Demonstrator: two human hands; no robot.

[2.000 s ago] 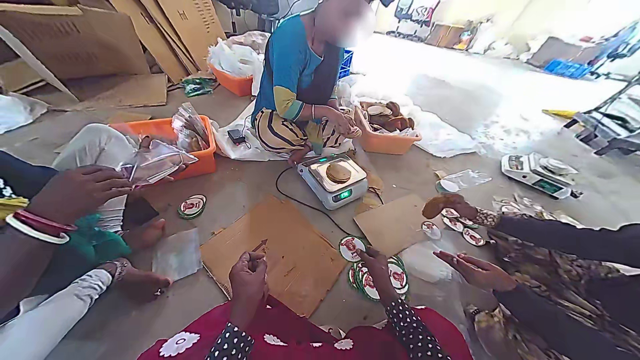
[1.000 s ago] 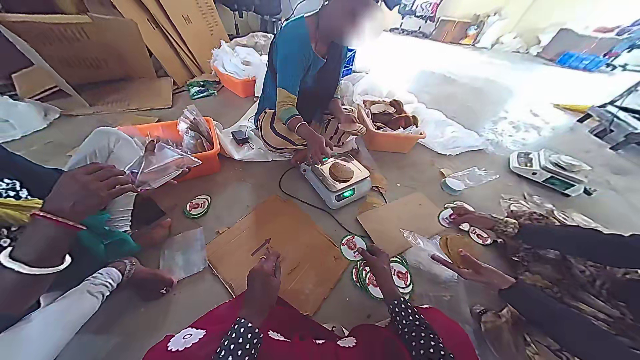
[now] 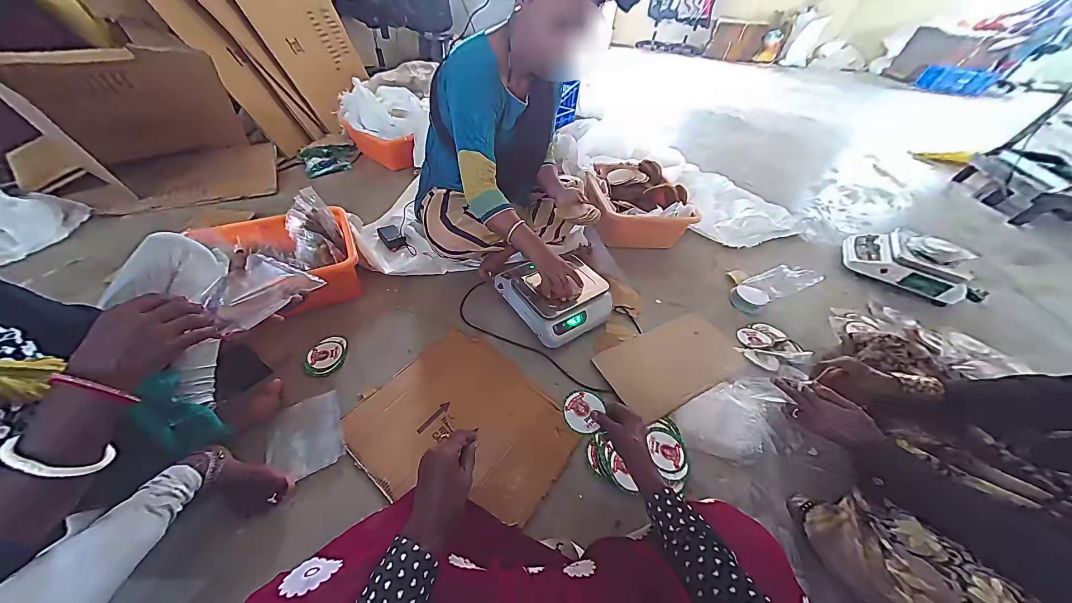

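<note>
My left hand point(image 3: 446, 473) is raised over the near part of a flat cardboard sheet point(image 3: 494, 402), its fingertips pinched together; whether something small is between them is too blurred to tell. With its fingertips, my right hand point(image 3: 628, 440) touches a round printed label point(image 3: 583, 411) with a green rim. Beneath and beside that hand lies a pile of similar round labels point(image 3: 667, 452) on the floor. A smaller cardboard piece point(image 3: 670, 364) lies beyond them. Farther off stands a white digital scale point(image 3: 554, 322) with a lit display, where a person's hand point(image 3: 559, 276) rests on its pan.
A person at left holds a clear bag point(image 3: 264, 293) by an orange tub point(image 3: 335, 280). Another orange tub point(image 3: 645, 230) holds brown discs. At right, a person's hands point(image 3: 829, 410) are near plastic bags and labels point(image 3: 766, 339). A second scale point(image 3: 896, 272) stands beyond. A black cable point(image 3: 502, 339) crosses the floor.
The person at the far scale has reached onto its pan, covering the round item seen there earlier. The hands of the person at right have moved closer together. My own hands have stayed nearly in place.
</note>
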